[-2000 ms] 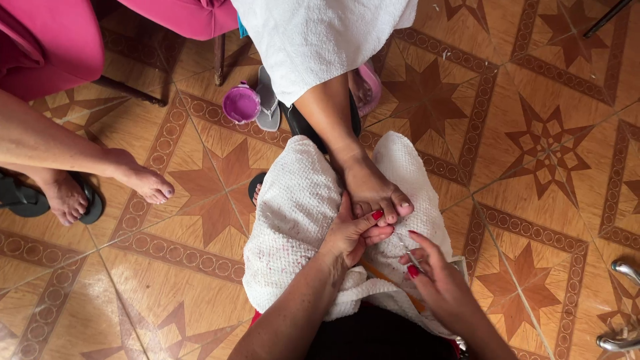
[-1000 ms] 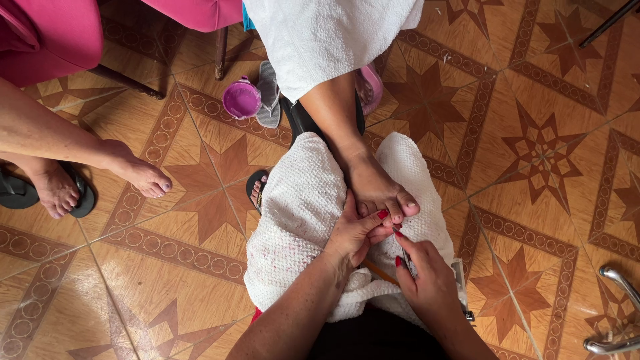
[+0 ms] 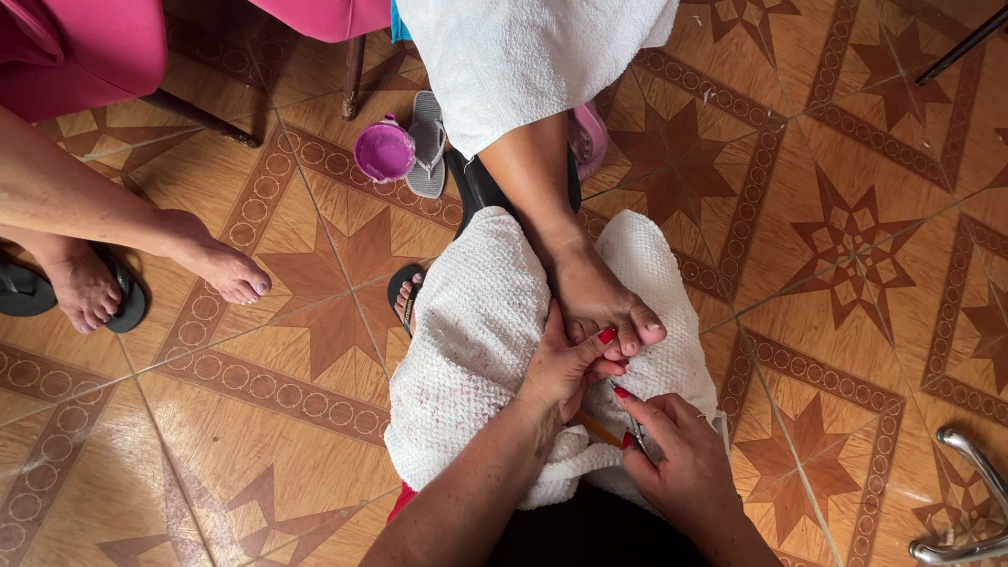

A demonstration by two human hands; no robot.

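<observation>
Another person's bare foot (image 3: 591,283) rests over white towels (image 3: 472,354) on my lap, toes toward me. My left hand (image 3: 563,366) is closed around its smaller toes, with the thumb over them. In my right hand (image 3: 681,457) is a small metal tool (image 3: 638,433), perhaps a cuticle nipper, mostly hidden by the fingers; its tip is close to my left fingertips, near the toes. A thin orange stick-like thing (image 3: 600,431) lies between my wrists on the towel. Another white towel (image 3: 535,63) covers the person's upper leg.
On the tiled floor stand a purple bowl (image 3: 383,151) and a grey flip-flop (image 3: 427,146). Another person's bare foot (image 3: 224,264) reaches in from the left, near a black flip-flop (image 3: 126,295). Pink chairs (image 3: 94,55) are at upper left, a chrome chair leg (image 3: 976,465) at lower right.
My right hand first came up to the toes with the tool, and is now slightly lower, its tool tip by my left fingertips. My left hand has kept hold of the toes.
</observation>
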